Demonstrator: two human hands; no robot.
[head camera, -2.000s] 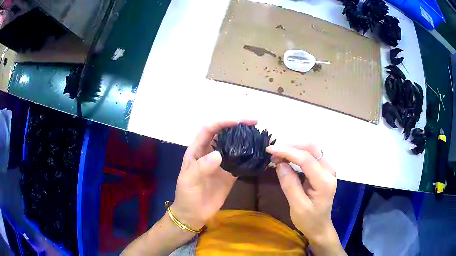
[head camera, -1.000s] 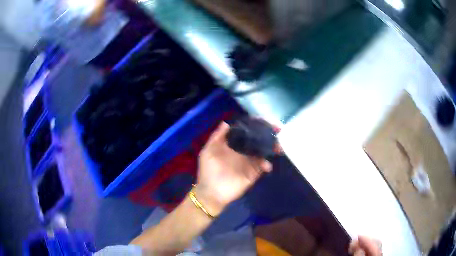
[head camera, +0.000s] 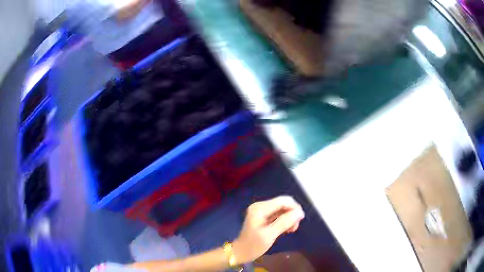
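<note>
My left hand (head camera: 268, 226), with a gold bracelet on its wrist, is below the blue crate and left of the white board's edge. Its fingers are loosely curled together, and nothing shows in them. My right hand is out of the picture. No flower head shows in my hand. The blue crate (head camera: 175, 166) at the left is full of black pieces (head camera: 159, 106); single pieces are too blurred to tell apart.
A red stool (head camera: 186, 204) is under the crate. The white board (head camera: 339, 186) bears brown cardboard (head camera: 408, 196) with a white cup (head camera: 434, 222). A blurred person (head camera: 106, 26) is at upper left. More blue crates (head camera: 37, 186) line the far left.
The view has swung left from the board to the crate. The black flower head has gone from my left hand, which has moved lower and curled. My right hand has left the picture.
</note>
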